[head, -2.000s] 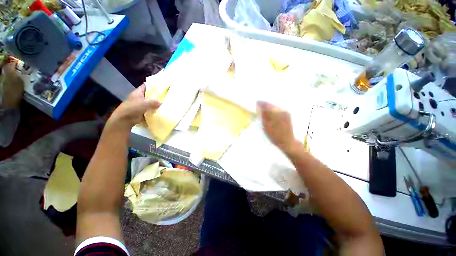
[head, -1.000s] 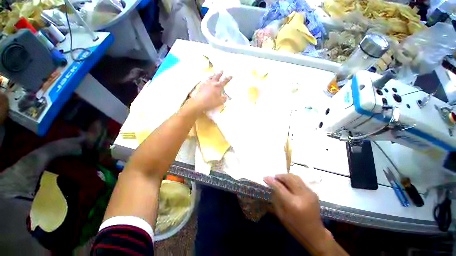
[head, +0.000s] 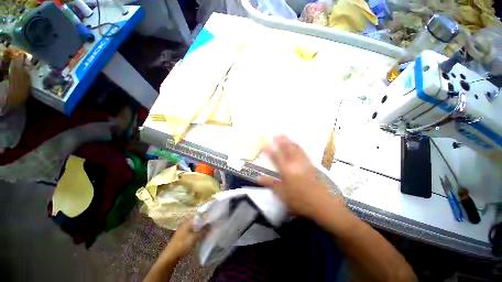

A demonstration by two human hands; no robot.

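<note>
Pale yellow fabric panels [head: 203, 107], mostly washed out white by glare, lie on the sewing table at left and centre. A crumpled white and grey piece, perhaps fabric [head: 234, 217], is over my lap, below the table's front edge. My left hand [head: 190, 238], low and partly hidden by this piece, grips its left side. My right hand [head: 292, 173] is blurred, above the front edge, its thumb close to the piece's upper right part; whether it holds anything is unclear.
The sewing machine head [head: 429, 91] is at right, with a black phone [head: 416, 165], blue snips [head: 452, 199] and a screwdriver [head: 469, 206]. A bin of yellow fabric [head: 179, 195] is below the table. A white tub [head: 330, 32] is behind it.
My left hand has moved from the panels on the table down to the lap, where the crumpled white piece now shows. My right hand has moved up and slightly left from the front edge.
</note>
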